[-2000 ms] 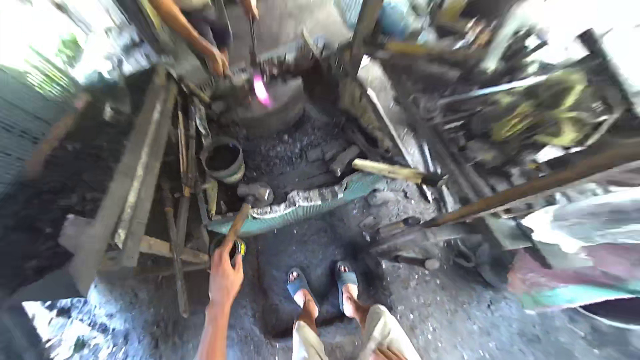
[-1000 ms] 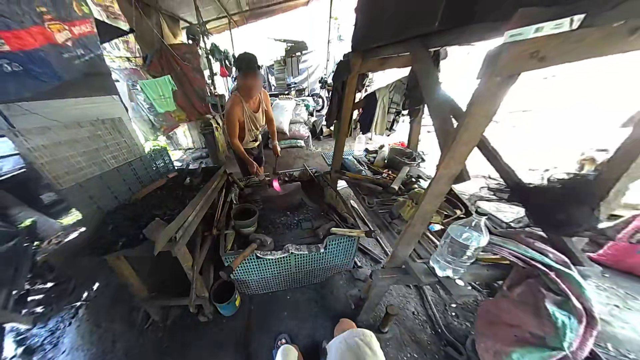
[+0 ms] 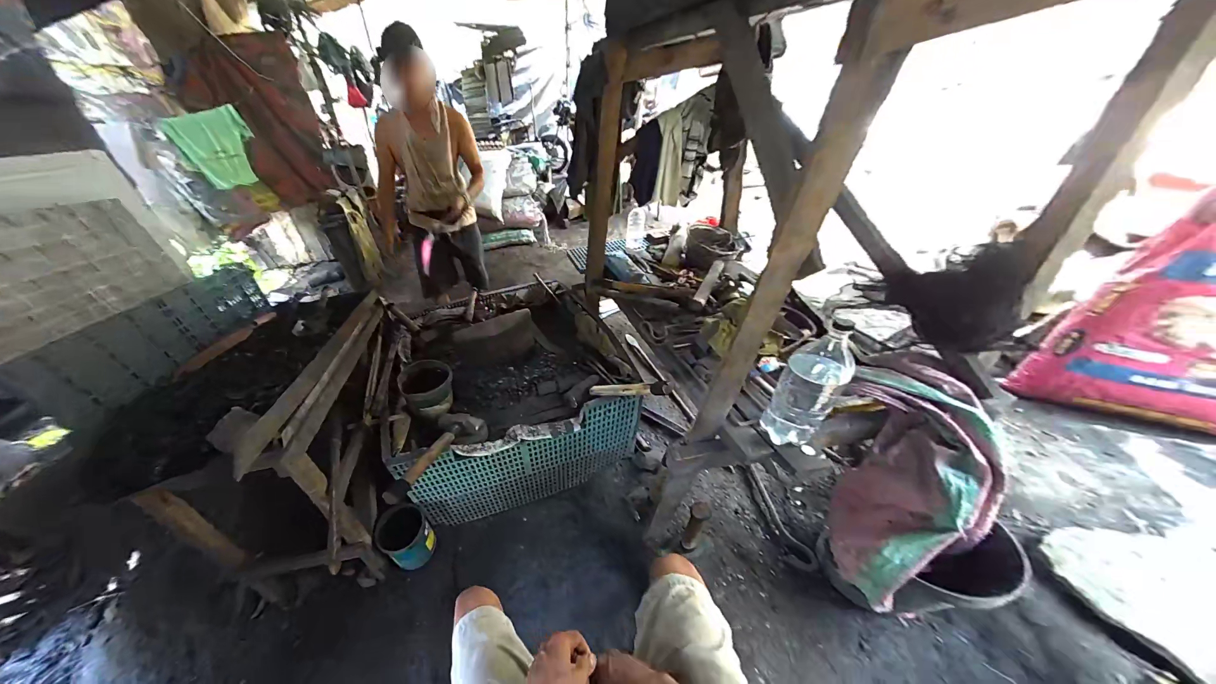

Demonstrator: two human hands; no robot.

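Observation:
Both my hands rest between my knees at the bottom of the head view. My left hand has curled fingers, and my right hand lies against it, partly cut off by the frame edge; no tool shows in either. In front of me, a hammer leans on the near rim of a forge bed framed by a green plastic crate. A second wooden-handled hammer lies on the right corner of that rim. Across the forge stands another person, near whom a glowing pink piece of metal shows.
A bucket sits in the forge's left side; a small can stands on the ground below. Slanted wooden posts rise at right, beside a water bottle and a sack-draped tub. Timber planks edge the charcoal heap at left.
My left hand has left the hammer handle by the forge rim and is now between my knees. The other person has straightened, and the glowing metal has moved off the forge. The view has tilted up.

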